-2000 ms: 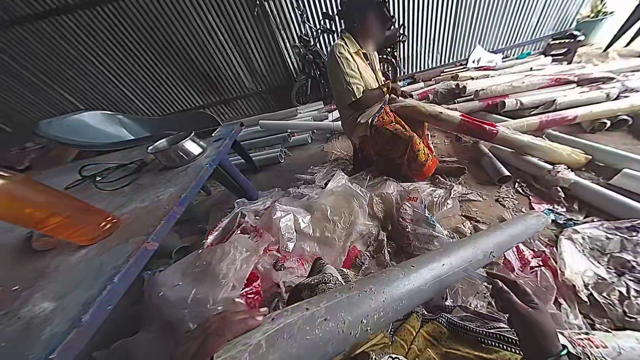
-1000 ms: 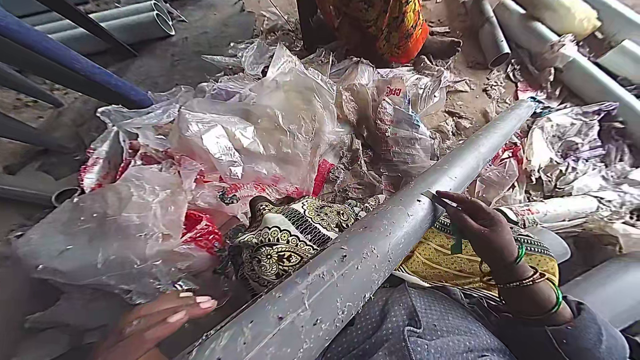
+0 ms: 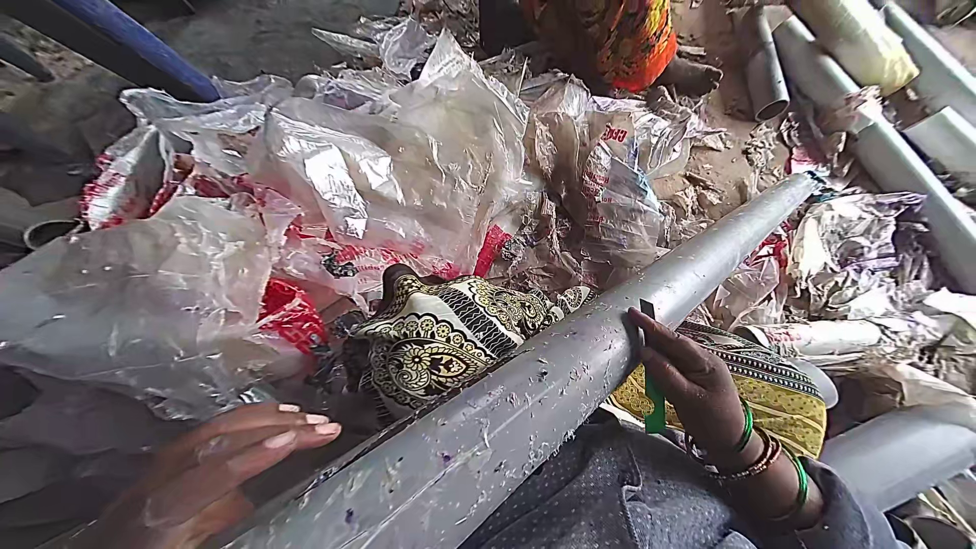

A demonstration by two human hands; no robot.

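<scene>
A long grey plastic pipe (image 3: 526,396) with shavings and specks on it lies slantwise across my lap, over patterned cloth (image 3: 427,351). At lower left, my left hand (image 3: 229,465) is beside the pipe, fingers apart and holding nothing; whether its palm touches the pipe is hidden. My right hand (image 3: 682,374), with green and brown bangles at the wrist, is at the pipe's near side. Between its fingers is a thin flat strip (image 3: 654,400), dark at the upper end and green below, with its upper end against the pipe. Whether it is a blade is unclear.
Crumpled clear plastic film (image 3: 396,160) with red-printed pieces lies beyond the pipe. More pipes (image 3: 907,168) are at the right, one (image 3: 907,454) close to my right arm. Another person's foot (image 3: 690,76) is at the top, and a blue table leg (image 3: 137,46) at upper left.
The view has tilted down, away from the seated person and the tabletop. My right hand has stayed near the pipe. My left hand, low beside the pipe in the earlier frames, shows more clearly now.
</scene>
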